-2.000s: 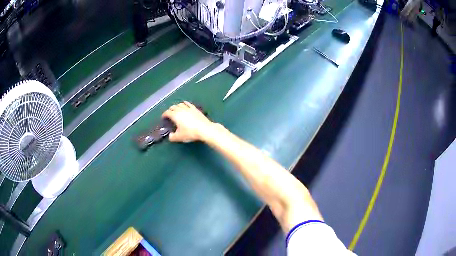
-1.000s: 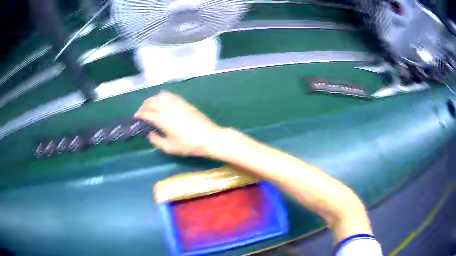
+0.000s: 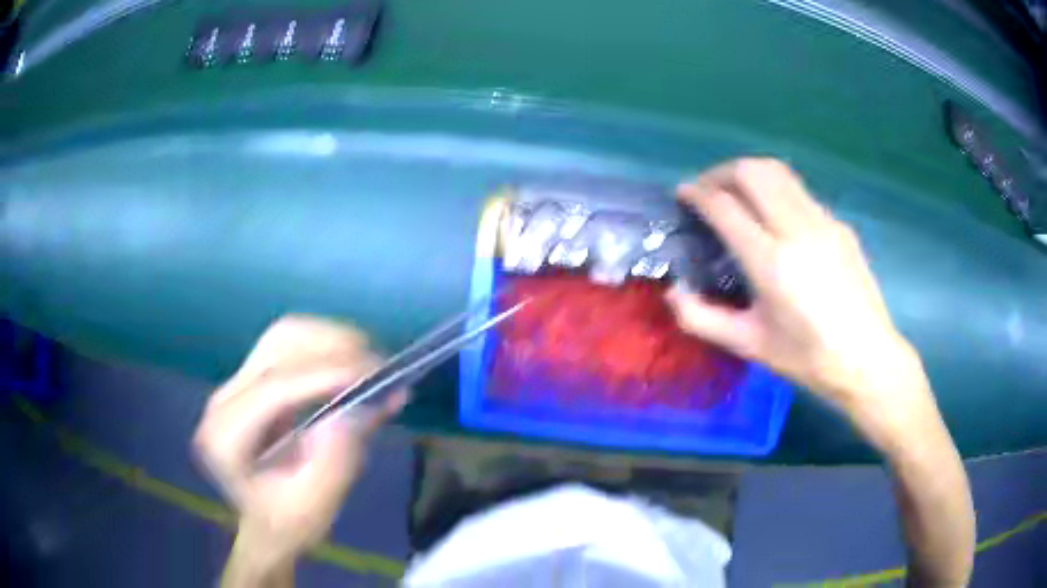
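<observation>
My right hand (image 3: 804,281) holds the right end of a grey four-station metal unit (image 3: 609,236), which lies along the far side of the blue parts bin (image 3: 620,439). Its shiny spots face me. The bin holds a loose mass of tiny red parts (image 3: 609,345). My left hand (image 3: 304,419) grips tweezers (image 3: 419,358) to the left of the bin. Their tips reach over the bin's left wall, above the red parts. The hands and unit are slightly blurred. Most of the yellow bin-edge rest (image 3: 494,226) is hidden by the unit.
A dark unit (image 3: 284,40) lies on the green belt at the far left, another (image 3: 990,167) at the far right. A silver rail (image 3: 884,40) runs at the upper right. My white-clothed lap (image 3: 568,546) is below the bin. A blue object (image 3: 25,362) stands at the left edge.
The view has turned down to the bin. One hand reached over the belt before; now both hands show. A unit lies over the bin's far edge in my right hand, and tweezers are in my left.
</observation>
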